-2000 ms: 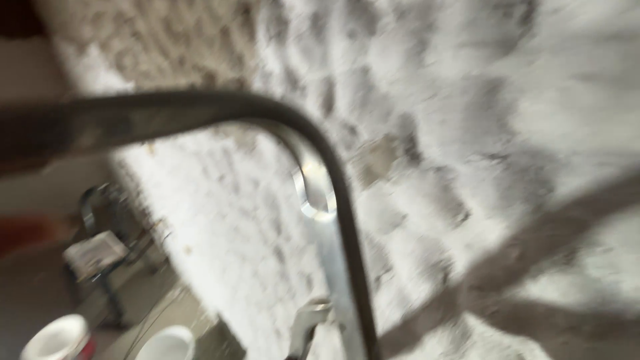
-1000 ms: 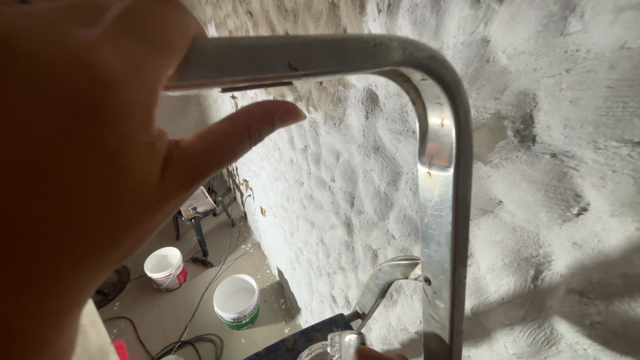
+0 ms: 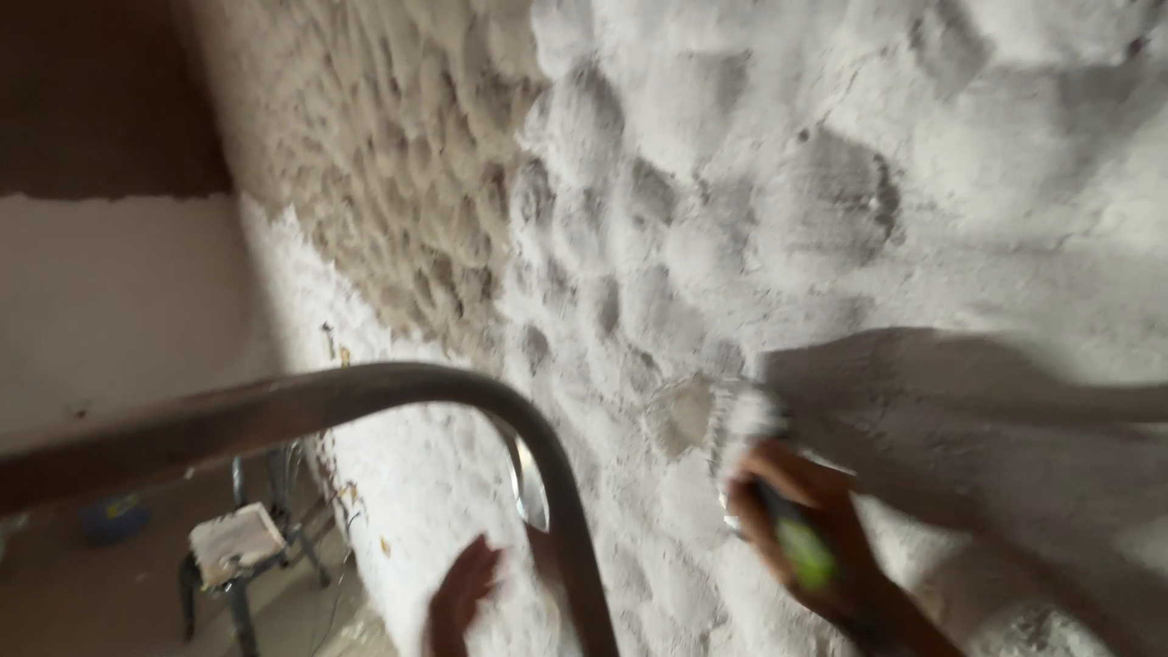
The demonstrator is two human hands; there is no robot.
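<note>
My right hand (image 3: 803, 520) grips a wide paintbrush by its dark and green handle (image 3: 803, 547). The brush's pale, coated bristles (image 3: 744, 424) lie against the rough wall (image 3: 639, 319), at the edge of a bare grey-beige patch (image 3: 684, 415). My left hand (image 3: 465, 589) is raised at the bottom centre, blurred, just left of the bent metal rail (image 3: 570, 538) of a ladder. Its fingers are partly spread and nothing shows in it. White coating covers the wall's right and lower parts; the upper left part (image 3: 411, 164) is beige and uncoated.
The ladder's metal rail arches across the lower left, close to the camera. Far below on the floor stand a small work stand (image 3: 242, 547) with a pale, stained top and a blue object (image 3: 114, 518). A smooth wall (image 3: 119, 301) with a dark upper band is at the left.
My left hand, large in front of the rail a second ago, is now lower and farther right. My right hand has come up to the wall with the brush. The view has swung upward.
</note>
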